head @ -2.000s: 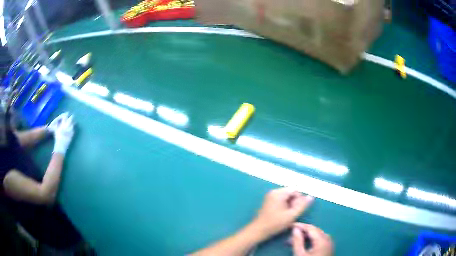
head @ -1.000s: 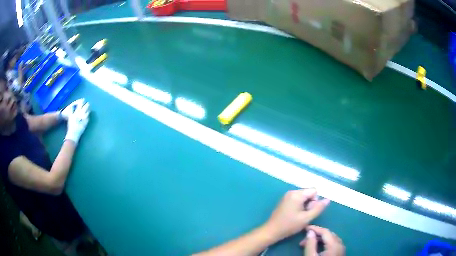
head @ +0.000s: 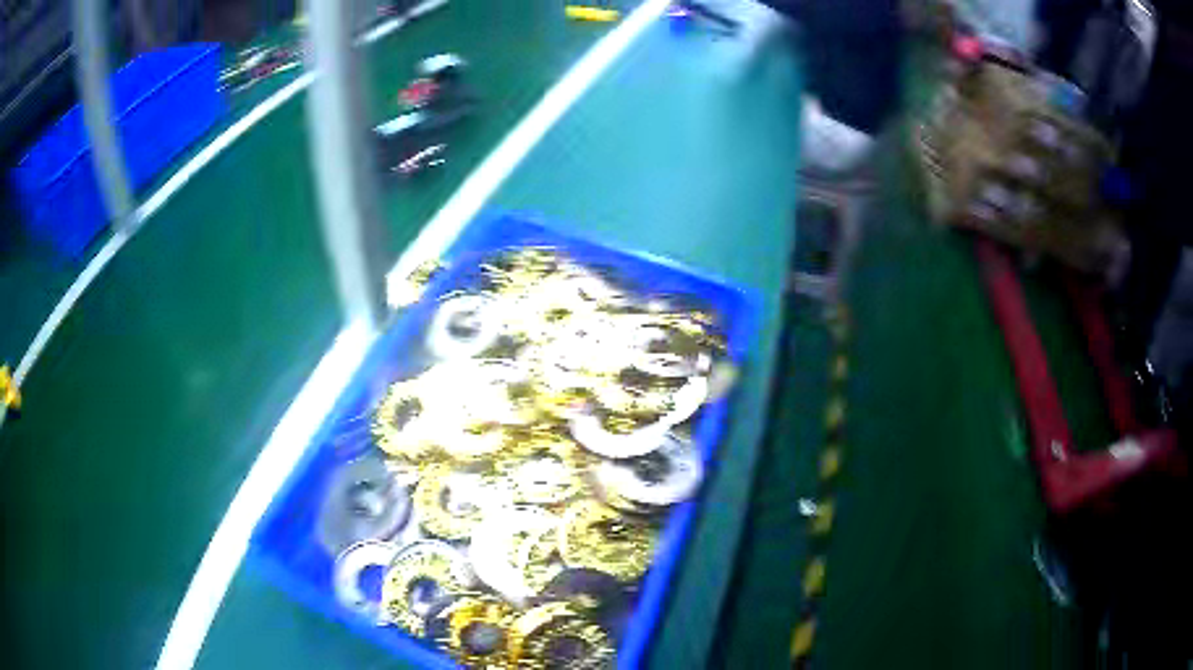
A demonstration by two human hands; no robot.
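A blue parts bin [head: 742,343] stands on the green worktop in front of me, its left side along the pale rail. It is piled with flat decorative rings [head: 608,534], shiny gold and silver, each with a centre hole. They overlap at many angles, and glare whitens the middle of the pile. Neither my left hand nor my right hand is in the picture.
The pale rail [head: 249,504] and an upright post [head: 343,183] run along the bin's left. The green belt [head: 157,432] holds a blurred dark unit [head: 425,115]. A blue bin [head: 124,138] lies beyond. A person [head: 844,66] is at the far worktop. A red pallet truck [head: 1047,406] stands right.
The view has swung right to the bin of rings. Both my hands, the neighbouring worker with white gloves, the yellow tube in mid-belt and the large carton have left the picture.
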